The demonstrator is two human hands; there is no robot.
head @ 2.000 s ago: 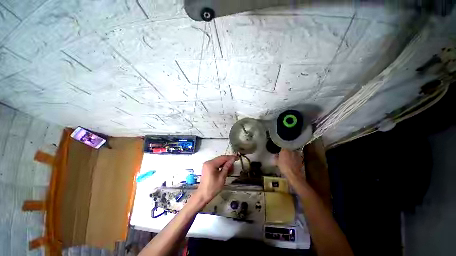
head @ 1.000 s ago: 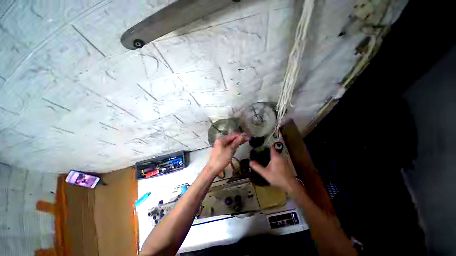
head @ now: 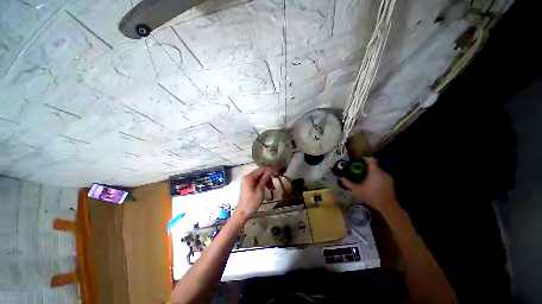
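Note:
My right hand is around a black thread cone with a green-centred end, right of the machine's motor end. A second small black cone with a pale centre is beside it. My left hand has its fingertips pinched together in front of the left grey disc of the thread stand; any thread between them is too fine to see. The right grey disc bears no cone. The off-white sewing machine lies below both hands.
A dark tool tray stands behind the machine. A lit phone leans by the cardboard guard at left. White cords hang at right. A grey overhead bar is above. A control panel is at the machine's right end.
The green-centred cone has left the right disc and is now in my right hand, which has moved right. My left hand remains pinched near the stand. The view has shifted.

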